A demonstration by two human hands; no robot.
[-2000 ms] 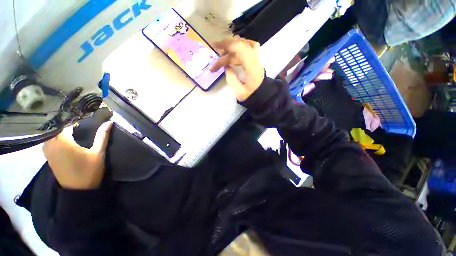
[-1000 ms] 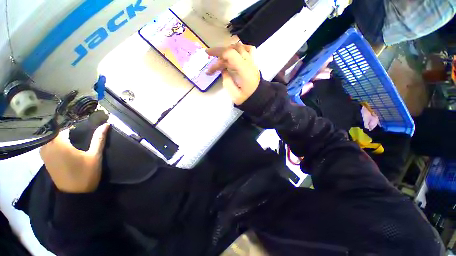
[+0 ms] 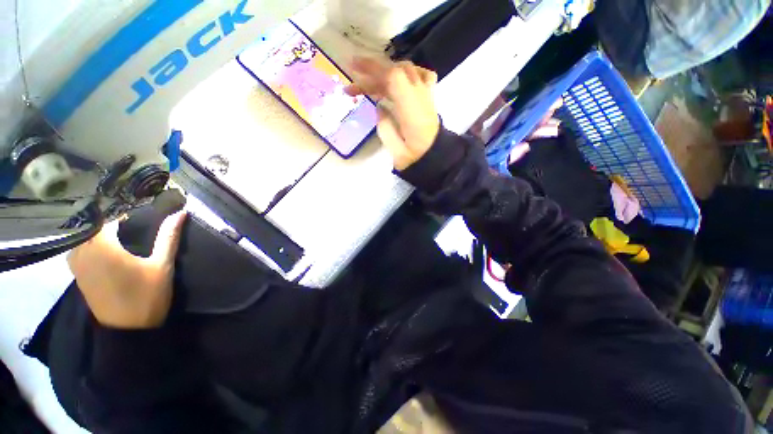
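Observation:
A smartphone (image 3: 309, 89) with a bright pink and orange screen lies on the white machine bed. My right hand (image 3: 398, 106) is over its lower right end with fingers bent and apart, holding nothing. My left hand (image 3: 131, 271) lies on a black garment piece (image 3: 212, 271) beside the sewing machine's needle area, its edge between thumb and fingers. The needle and presser foot are hard to make out behind the dark metal parts. The machine head (image 3: 110, 59) carries blue JACK lettering.
A blue plastic basket (image 3: 636, 144) with black, pink and yellow scraps stands at the right. Folded black pieces (image 3: 453, 38) lie at the table's far end. A white paper (image 3: 496, 284) with a red loop is below the table edge. Pale blue cloth hangs at the top right.
My right hand's fingers have shifted slightly over the phone's screen, lifting a little. My left hand stays on the black cloth. The view has shifted slightly.

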